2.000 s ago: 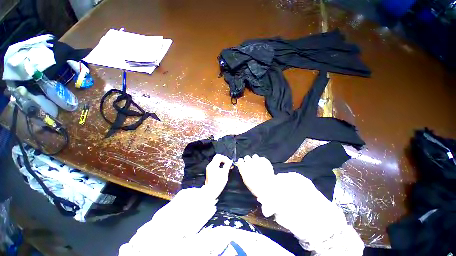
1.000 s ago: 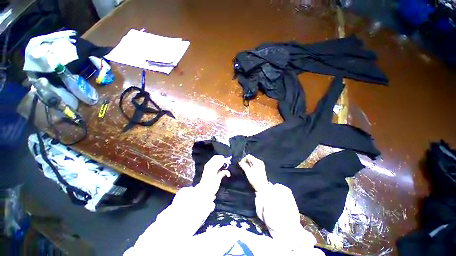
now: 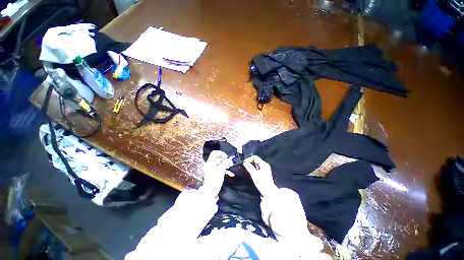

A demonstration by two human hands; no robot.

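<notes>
A black garment [image 3: 300, 147] lies on the front edge of the brown table, its long narrow parts spread to the right. My left hand [image 3: 219, 165] pinches the garment's upper edge between the fingertips, with a tiny dark or bluish spot at the fingers that is too small to name. My right hand [image 3: 257, 171] pinches the same edge just to the right. A small gap separates the two hands. Whether a small tool is in the fingers cannot be told.
Another black garment [image 3: 300, 66] lies beyond. A black strap [image 3: 157, 104], blue pen [image 3: 159, 77], paper sheets [image 3: 165, 48], yellow-black cutter [image 3: 118, 104], bottle [image 3: 96, 78] and corded tool [image 3: 71, 91] lie left. A dark pile [image 3: 447, 203] is at right. A printed bag [image 3: 86, 160] hangs below the left edge.
The view has shifted, so the table's things sit farther right. My hands have moved slightly apart since two seconds ago, and the garment's near right part has spread toward the front edge.
</notes>
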